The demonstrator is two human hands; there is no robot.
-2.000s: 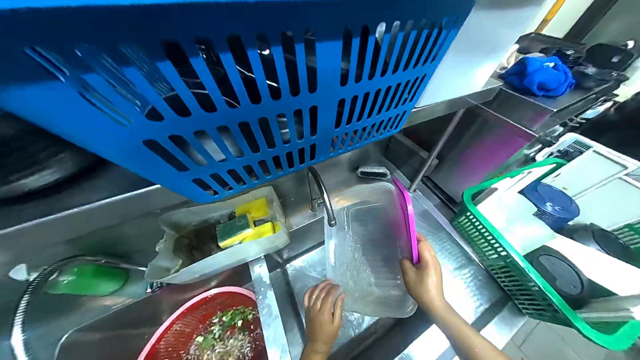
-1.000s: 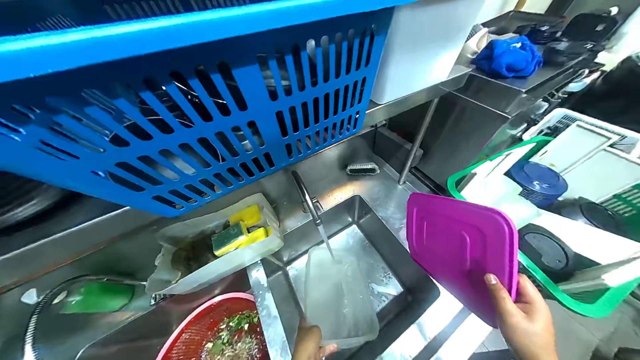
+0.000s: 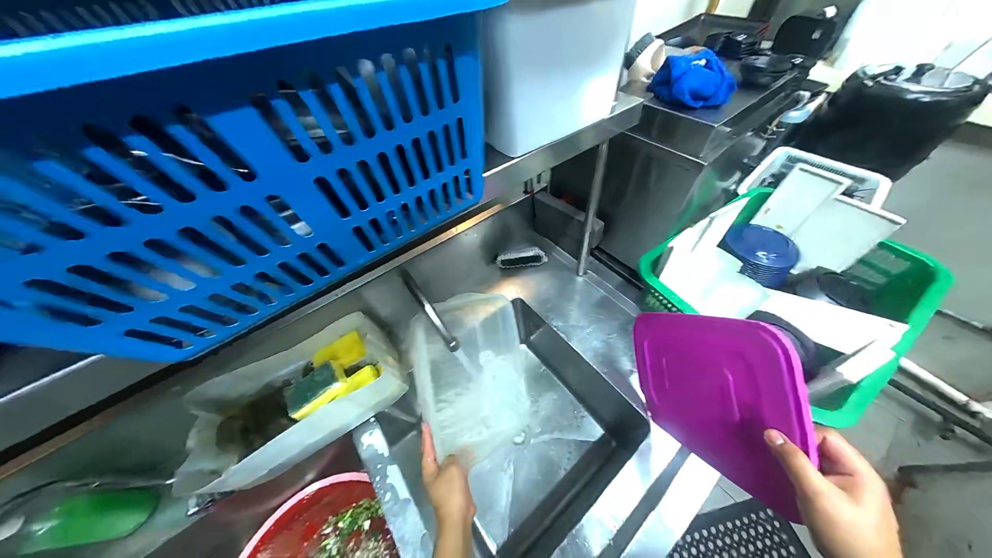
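Note:
My left hand (image 3: 448, 488) grips the near end of a translucent plastic container (image 3: 473, 387), which is tilted under a metal faucet (image 3: 430, 310) over the steel sink basin (image 3: 573, 403). Water runs from the spout into the container. My right hand (image 3: 837, 488) holds a magenta plastic lid (image 3: 721, 395) by its lower right edge, to the right of the basin, with the thumb on its face. Lid and container are apart.
A blue plastic crate (image 3: 256, 217) overhangs the left side. Below it are a tub (image 3: 310, 418) with sponges (image 3: 337, 380) and a red colander (image 3: 310, 511) with food scraps. A green basket (image 3: 922, 310) of dishes stands right; a scrub brush (image 3: 521, 257) lies behind the basin.
The lid, beside the container two seconds ago, has moved right, away from it. The container has come under the faucet, where water now runs.

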